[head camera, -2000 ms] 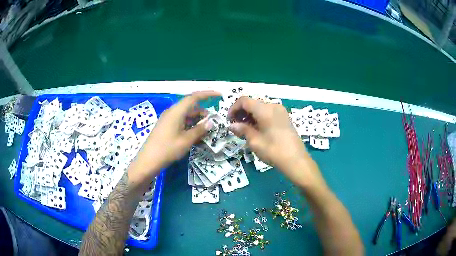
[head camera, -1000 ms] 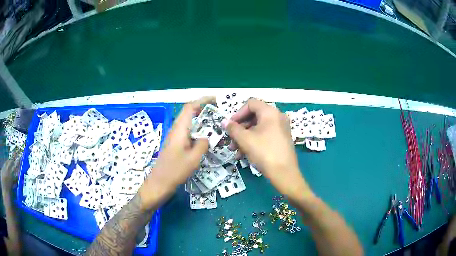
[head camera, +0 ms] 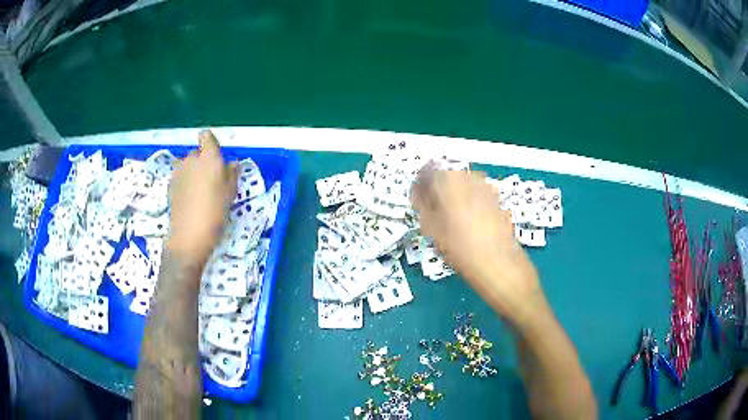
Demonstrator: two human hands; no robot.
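Note:
White plates with dark holes lie in an overlapping pile [head camera: 353, 250] on the green tabletop. My right hand [head camera: 467, 225] is over the upper right of the pile, fingers bent down; its fingertips are hidden, so I cannot tell what they hold. My left hand [head camera: 201, 201] is over the blue tray [head camera: 283, 189], above the white plates heaped in it [head camera: 78, 238]. It is blurred, and whether it holds a plate does not show. Small gold and silver metal pieces [head camera: 398, 381] lie in a loose heap below the pile.
A flatter row of plates [head camera: 533, 205] extends right of my right hand. Red strands [head camera: 679, 287] and blue-handled pliers [head camera: 648, 361] lie at the far right. A raised white strip [head camera: 328, 139] borders the wide green belt [head camera: 369, 74]. More plates [head camera: 29, 201] lie left of the tray.
My left hand has moved left from the plate pile to over the blue tray. The plate seen between my hands is no longer there. My right hand has shifted slightly right.

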